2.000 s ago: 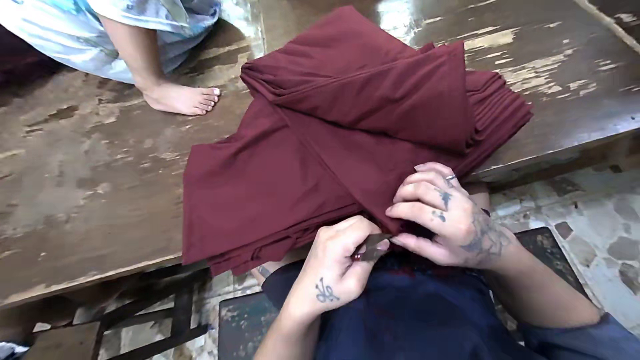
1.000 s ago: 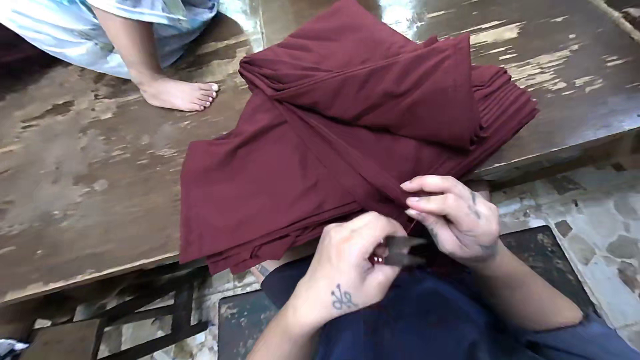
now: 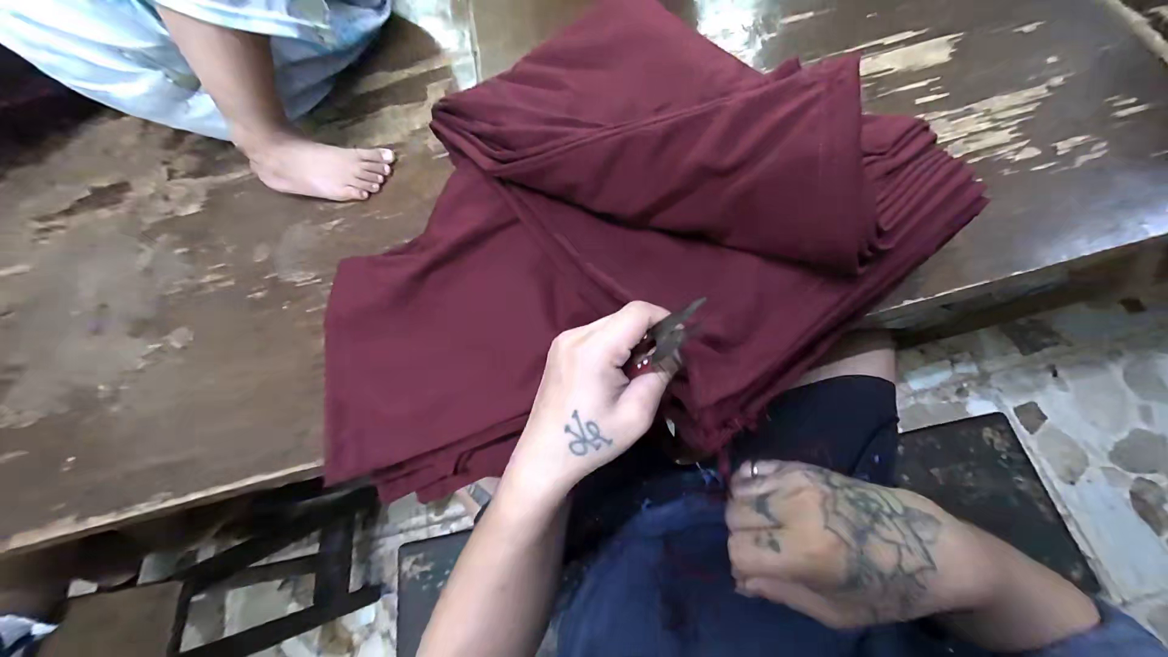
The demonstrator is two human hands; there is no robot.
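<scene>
A stack of folded maroon cloth [image 3: 456, 338] lies across the table's near edge, its upper part folded over. My left hand [image 3: 602, 392] grips small metal thread snips [image 3: 671, 338], blades pointing up and right just above the cloth. Whether the blades touch the cloth cannot be told. Lower right, over my lap, my right hand [image 3: 821, 538] has its fingers curled at the cloth's frayed lower edge, where a narrow bit of maroon runs down to the fingertips. The fingertips are partly hidden.
Another person's bare foot [image 3: 319, 167] rests on the worn wooden table [image 3: 137, 365], left of the cloth. A dark seat [image 3: 995, 493] is under me. A dark wooden frame [image 3: 333, 561] stands lower left on the stone-patterned floor [image 3: 1077, 401].
My left hand with the snips has moved up over the cloth. My right hand has gone from the cloth's fold down toward my lap, its fingers now curled in.
</scene>
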